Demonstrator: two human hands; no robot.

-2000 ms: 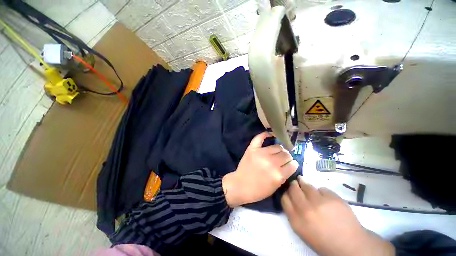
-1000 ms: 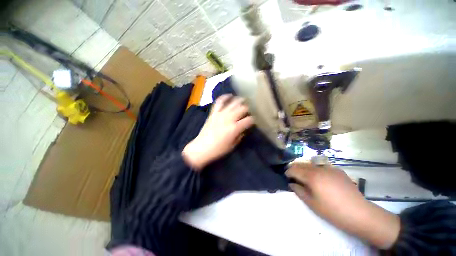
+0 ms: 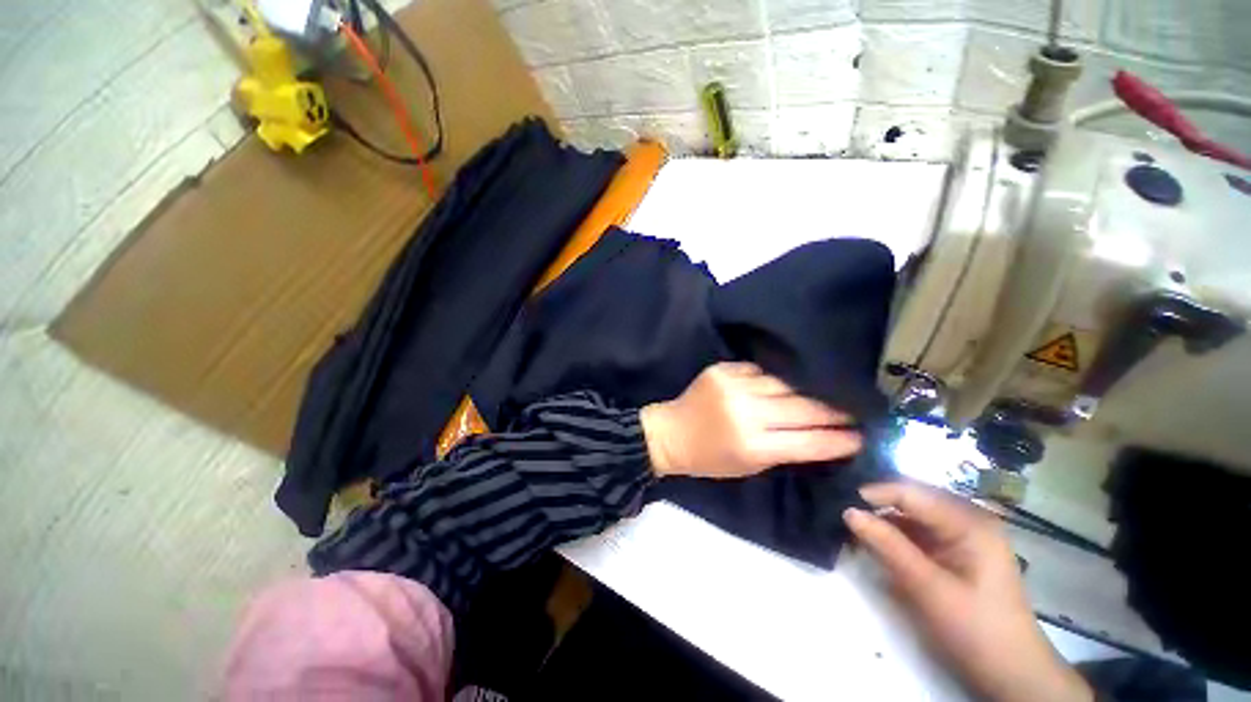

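Observation:
A dark navy garment piece lies on the white table at the left of the sewing machine's lit needle area. My left hand rests flat on the cloth with its fingers extended toward the needle; nothing is gripped in it. My right hand is at the cloth's right edge below the lamp. Its thumb and index finger are close together around a small pale thing, too small to name. The needle tip and presser foot are lost in the glare.
Stacked dark pieces lie at left over an orange roll, beside a cardboard sheet. A black cloth piece lies on the machine bed at right. A yellow plug is top left. A pink rounded thing shows at the bottom.
The view has shifted, so the machine sits further right. My left hand has come back down from the upper cloth to beside the needle area. The cloth is spread and turned more.

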